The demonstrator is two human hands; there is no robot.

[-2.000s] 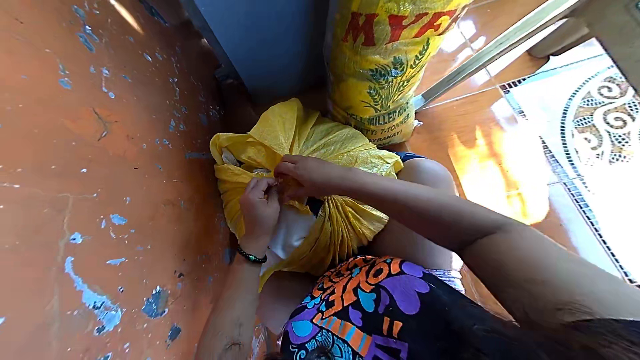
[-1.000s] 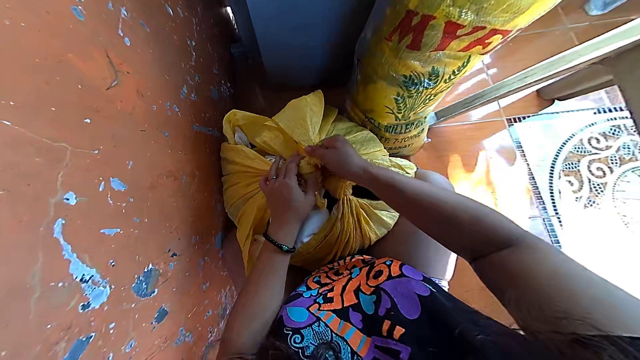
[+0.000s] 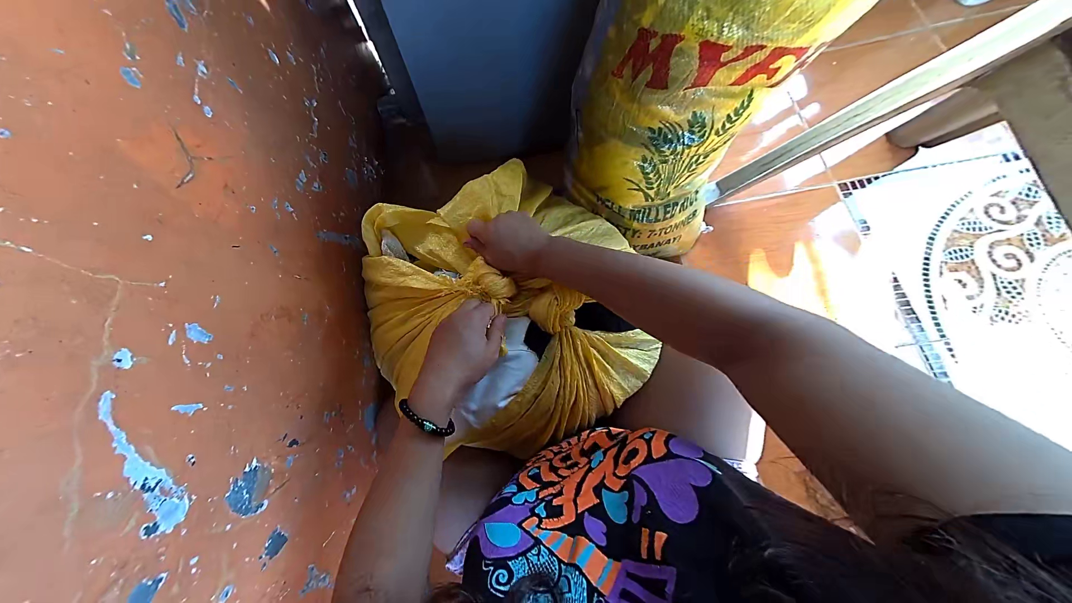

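A yellow woven sack (image 3: 578, 377) stands between my legs, its mouth gathered and tied in knots (image 3: 554, 308) near the middle. White cloth (image 3: 502, 377) shows through a gap below the knots, and something dark lies beside it. My left hand (image 3: 463, 342), with a dark beaded bracelet at the wrist, has its fingers closed on a sack end just below the left knot. My right hand (image 3: 511, 243) grips the yellow material above that knot, its fingertips pinched on a fold.
A painted wall (image 3: 209, 335) with flaking patches rises close on the left. A full yellow rice sack (image 3: 662, 151) stands behind, beside a grey panel (image 3: 494, 75). To the right are a metal bar (image 3: 871, 105), floor tiles and a patterned mat (image 3: 988, 260).
My hands, close together two seconds ago, are now farther apart, the right one above the left. Knots in the yellow sack show more plainly between them.
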